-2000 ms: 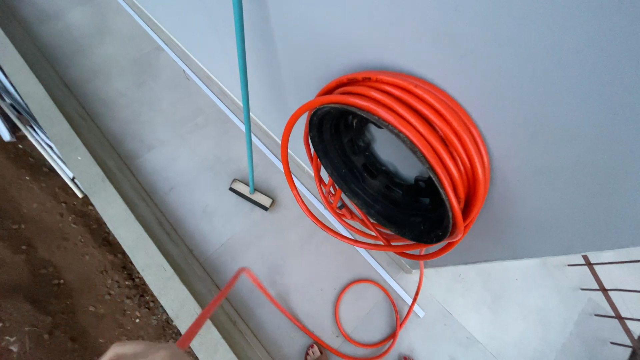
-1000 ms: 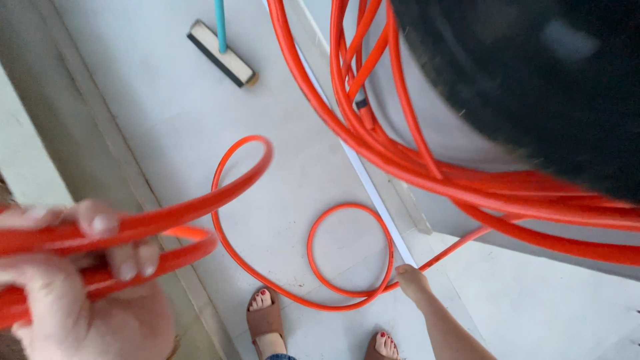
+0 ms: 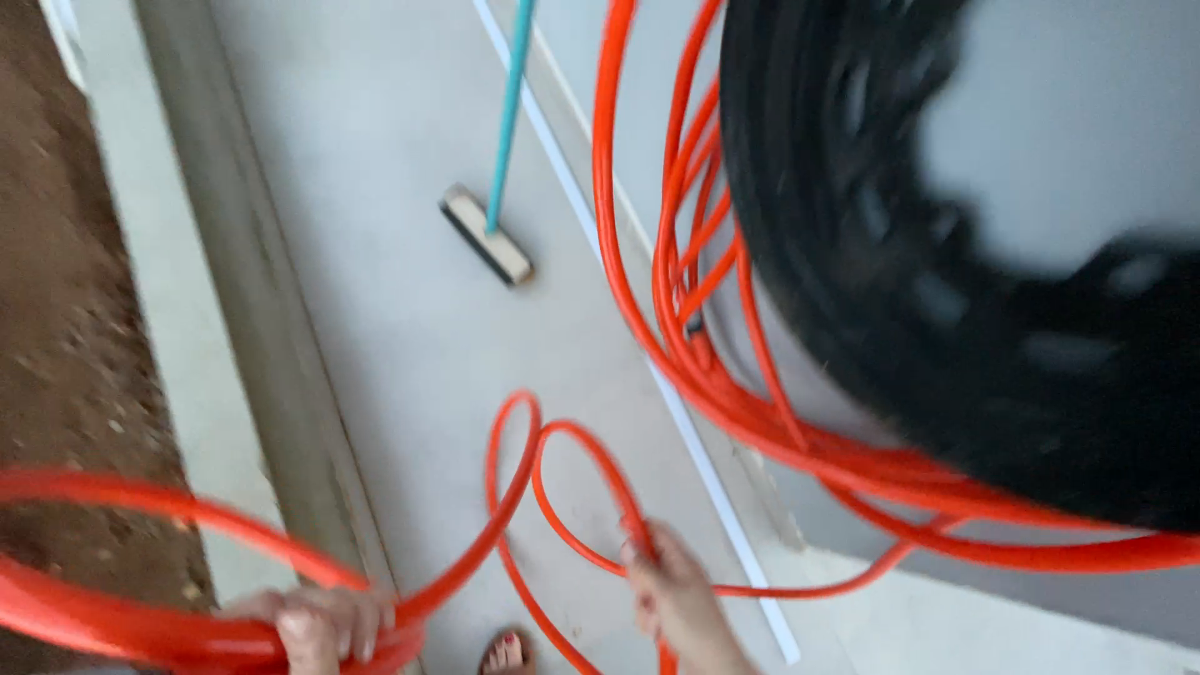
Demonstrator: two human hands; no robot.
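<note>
My left hand [image 3: 323,626] is closed around several loops of an orange hose [image 3: 122,619] at the lower left. Near the bottom centre, my right hand [image 3: 670,581] grips a single strand of the same hose, which curls up in loops between the two hands. From there the hose runs right to a thick orange coil [image 3: 844,459] wound on a black wheel-like reel [image 3: 806,216] against the grey wall. The reel is cut off by the right edge of the view.
A broom [image 3: 487,239] with a turquoise handle stands on the grey floor, upper centre. A white strip [image 3: 694,441] lies along the wall base. At left a concrete ledge [image 3: 187,281] borders brown soil [image 3: 66,281]. A sandalled foot [image 3: 506,652] shows at the bottom.
My right hand has lifted a strand of hose and is nearer the left hand than one second ago. The hose loops between the hands have changed shape.
</note>
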